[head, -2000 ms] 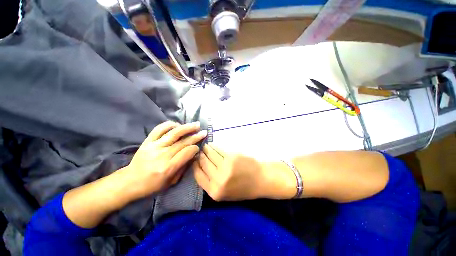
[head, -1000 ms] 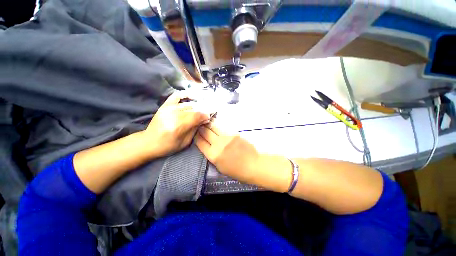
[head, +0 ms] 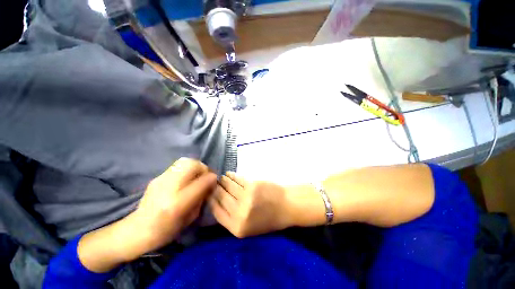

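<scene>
The dark grey garment [head: 107, 118] spreads over the left side and runs to the machine. Its textured edge band [head: 231, 149] runs from the presser foot [head: 234, 84] down to my hands. My left hand [head: 175, 197] is bare and pinches the edge, slightly blurred. My right hand [head: 245, 203] is bare, close beside the left, with curled fingers on the same edge. The fingertips and the cloth between them are partly hidden. Both hands are near the table's front, below the needle.
The machine head [head: 271, 34] spans the top. Snips with red and yellow handles [head: 379, 108] lie right of the needle. A tan handle [head: 423, 97] and a thin cord [head: 387, 73] are beyond them. Dark cloth [head: 494, 242] lies at lower right.
Since a second ago both hands have come down toward the front edge, away from the needle. More of the textured edge shows between them and the presser foot. The camera view has shifted.
</scene>
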